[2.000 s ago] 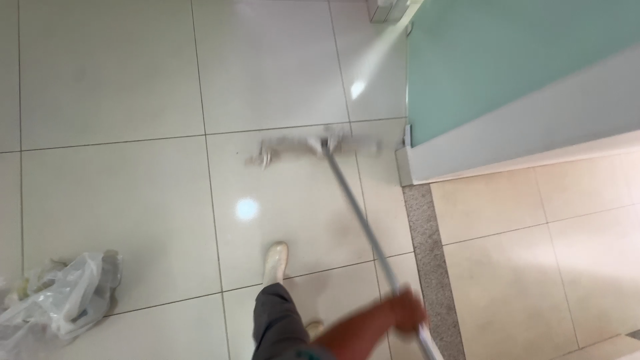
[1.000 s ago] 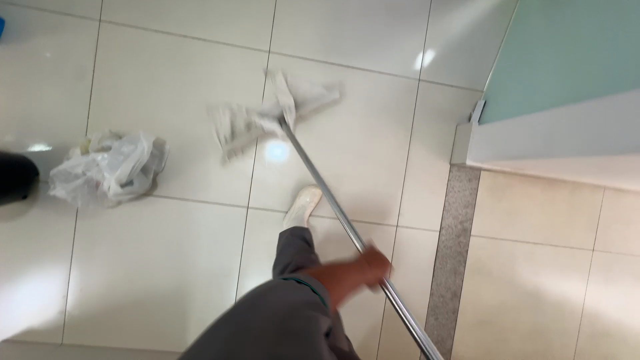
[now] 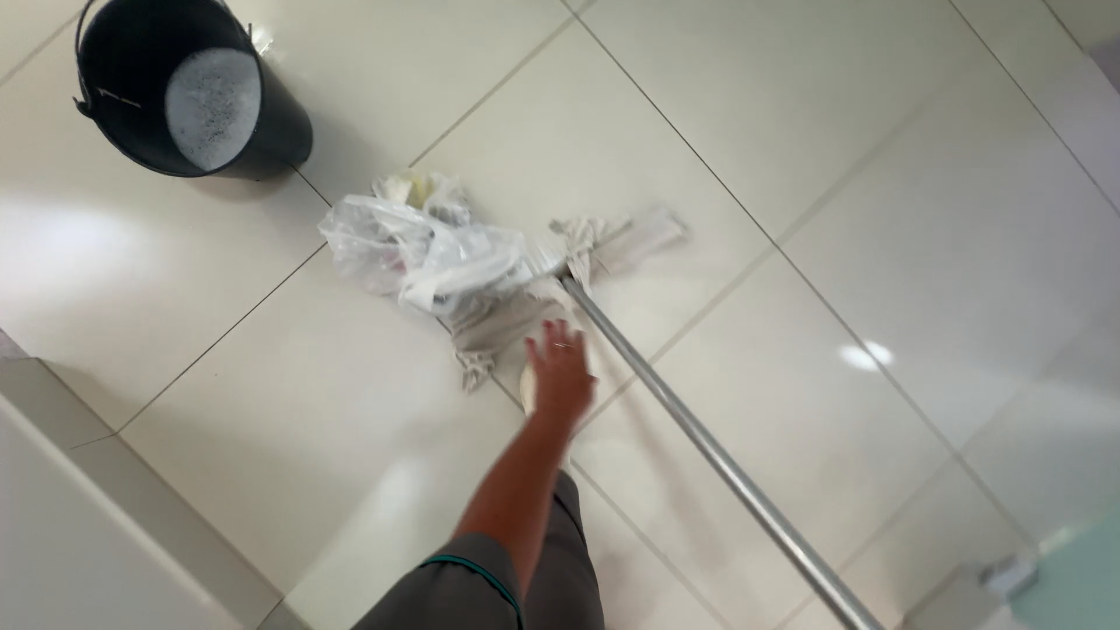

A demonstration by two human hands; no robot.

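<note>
My left hand [image 3: 563, 376] reaches forward with its fingers apart, holding nothing, above a pale shoe [image 3: 528, 388] and close to the damp mop cloth [image 3: 503, 325]. A ring shows on one finger. The grey cloth is draped around the head of a floor mop or squeegee, whose metal pole [image 3: 700, 437] runs down to the lower right edge. Against the cloth and head lies a crumpled clear plastic bag [image 3: 429, 254] with something yellowish inside. My right hand is out of view, as is the pole's upper end.
A black bucket [image 3: 293, 131] with foamy liquid [image 3: 214, 109] stands at the upper left on the pale tiled floor [image 3: 875, 201]. A light ledge [image 3: 114, 525] borders the lower left. At the lower right is the corner of a greenish panel [image 3: 1076, 577].
My left hand has come off the pole, which it held in both earlier frames. The mop head now touches the plastic bag; before, they were apart. The view has turned, showing the bucket.
</note>
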